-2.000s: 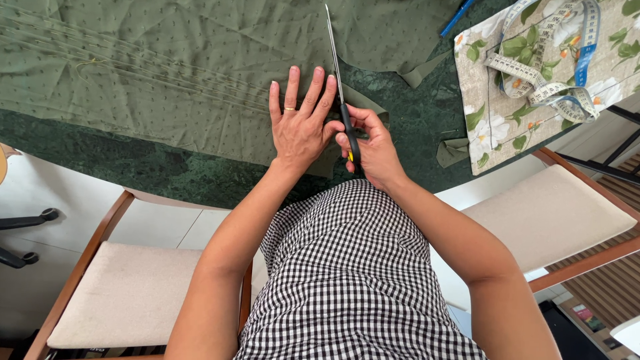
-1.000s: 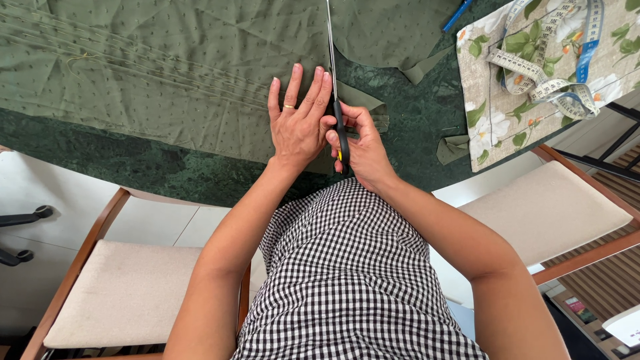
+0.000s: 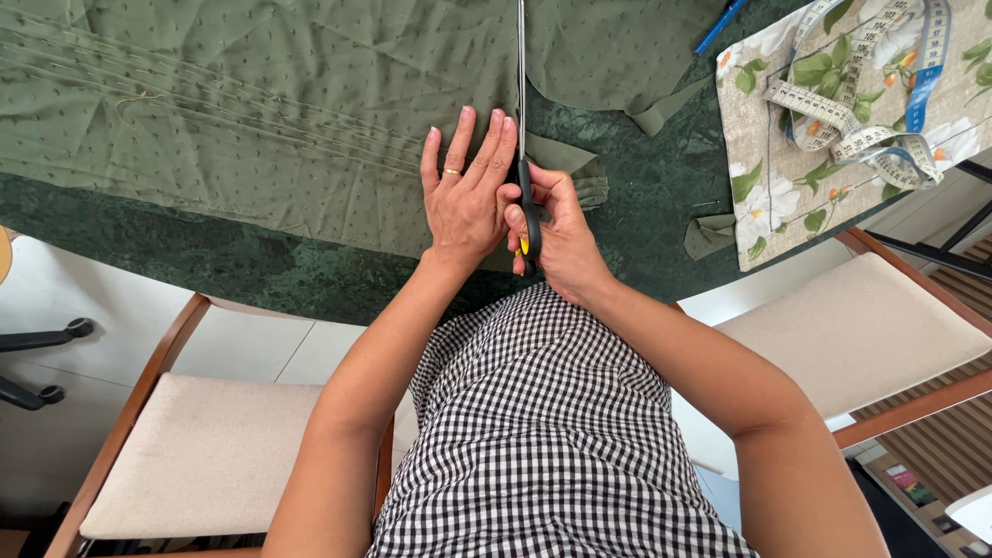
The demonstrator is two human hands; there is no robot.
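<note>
Green patterned fabric (image 3: 310, 85) lies over the dark green marbled tabletop (image 3: 194, 229), with rows of light stitching running across it. My left hand (image 3: 469, 182) rests flat on the fabric near its right edge, fingers slightly spread, a ring on one finger. Close beside it, my right hand (image 3: 562, 232) grips the black and yellow handles of long fabric scissors (image 3: 527, 194). The blades point away from me, nearly together, along the cut edge. Right of the blades lies another green fabric piece (image 3: 597, 62) with a curved edge, and below it a small folded layer (image 3: 570, 159).
A floral cloth (image 3: 763, 194) with a coiled measuring tape (image 3: 814, 108) covers the table's right side. Near it are a small green scrap (image 3: 709, 236), a pin (image 3: 705, 203) and a blue pen or pencil (image 3: 719, 27). Two cushioned chairs (image 3: 209, 457) (image 3: 860, 333) flank me.
The scissor blades have swung slightly to the left, from tilted to almost straight ahead, and lie closer to my left fingers. My left hand stays about where it was on the fabric.
</note>
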